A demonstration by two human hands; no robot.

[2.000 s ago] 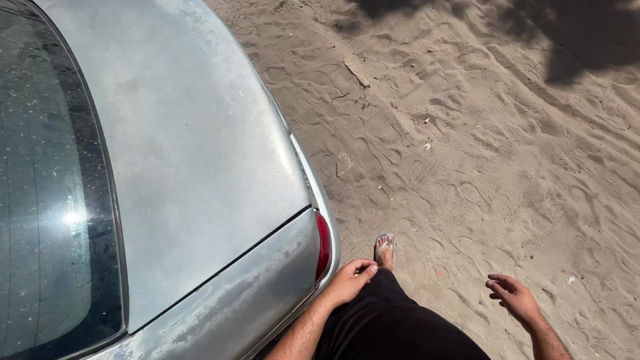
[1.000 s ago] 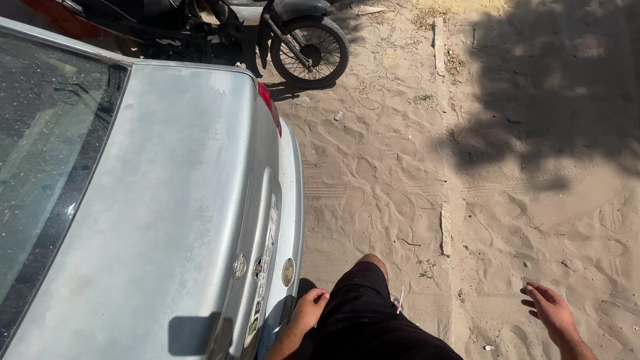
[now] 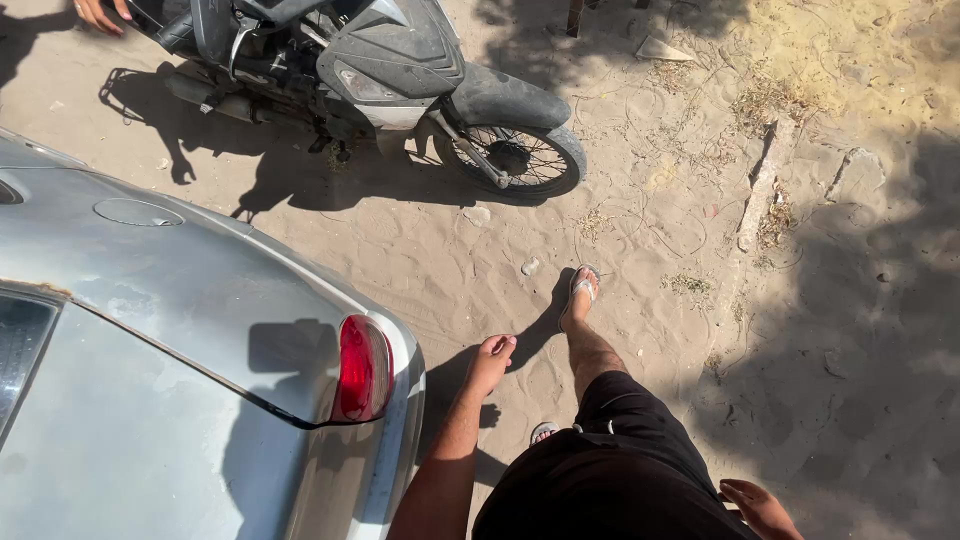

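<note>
My left hand [image 3: 491,364] hangs over the sand, to the right of the silver car's red tail light [image 3: 363,369], its fingers loosely curled with nothing seen in them. At the lower right edge, my right hand [image 3: 756,507] is beside my black shorts [image 3: 637,457]; it is partly cut off by the frame and no object shows in it. Neither hand touches the silver car [image 3: 187,292]. One foot in a flip-flop [image 3: 583,289] is forward on the sand, and part of the other shows by the shorts.
A motorcycle [image 3: 390,82] stands ahead on the sand, its front wheel [image 3: 517,161] pointing right. Another person's hand [image 3: 101,13] is at the top left, beside it. A concrete curb strip [image 3: 765,184], a stone chunk [image 3: 857,174] and tree shade lie to the right.
The view has moved along the car's rear to its other corner and tail light. The motorcycle, only partly seen at the top a second ago, now shows more fully, and another person's hand has appeared.
</note>
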